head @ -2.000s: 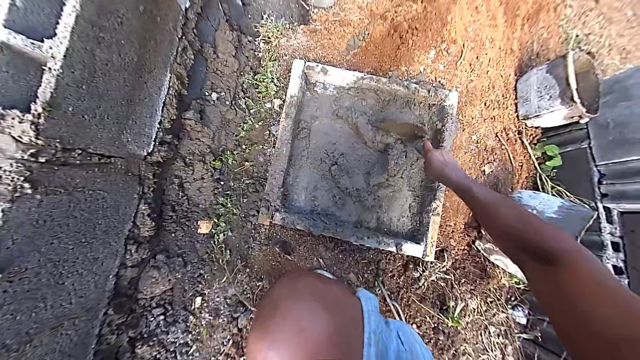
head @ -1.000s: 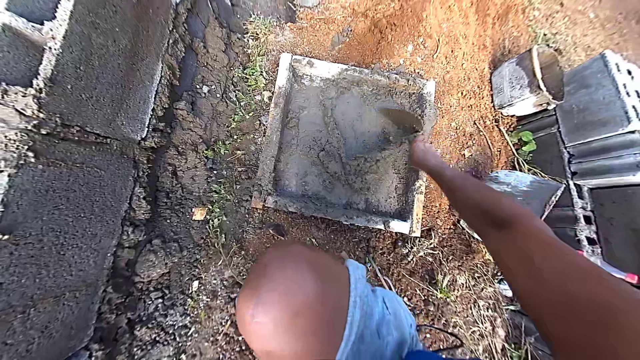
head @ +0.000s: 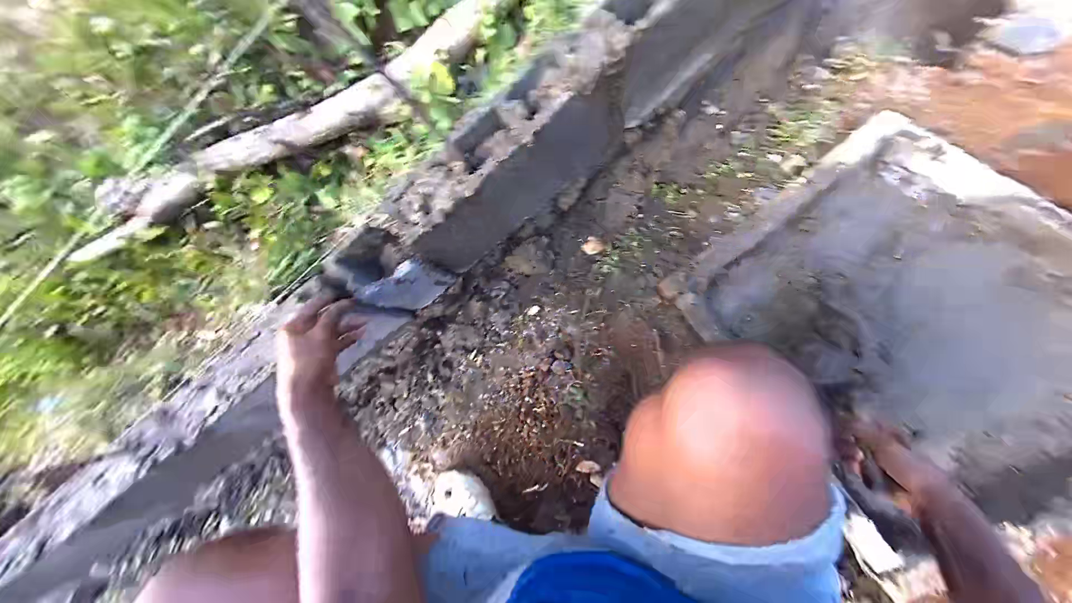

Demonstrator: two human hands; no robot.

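At the left, my left hand (head: 316, 339) reaches over the concrete block wall (head: 528, 180), fingers bent and slightly apart at its top edge. Just beyond the fingertips is a light grey flat piece (head: 406, 286) on the wall; blur hides whether they touch. On the right, my right hand (head: 879, 452) is curled beside my knee, around what looks like the handle of a trowel (head: 825, 347). The blurred blade lies in wet grey mortar (head: 963, 310) inside a shallow mortar tray (head: 758, 230) with raised edges.
Muddy ground with gravel and small weeds (head: 620, 260) lies between wall and tray. Beyond the wall are a pale log (head: 310, 126), green plants and a thin line. A whitish lump (head: 462, 496) sits near my shorts. Reddish soil (head: 1005, 109) borders the tray's far side.
The view has swung far to the left. My left hand, unseen earlier, is now at the wall. My right hand has moved from the tray's right side to the edge near my knee.
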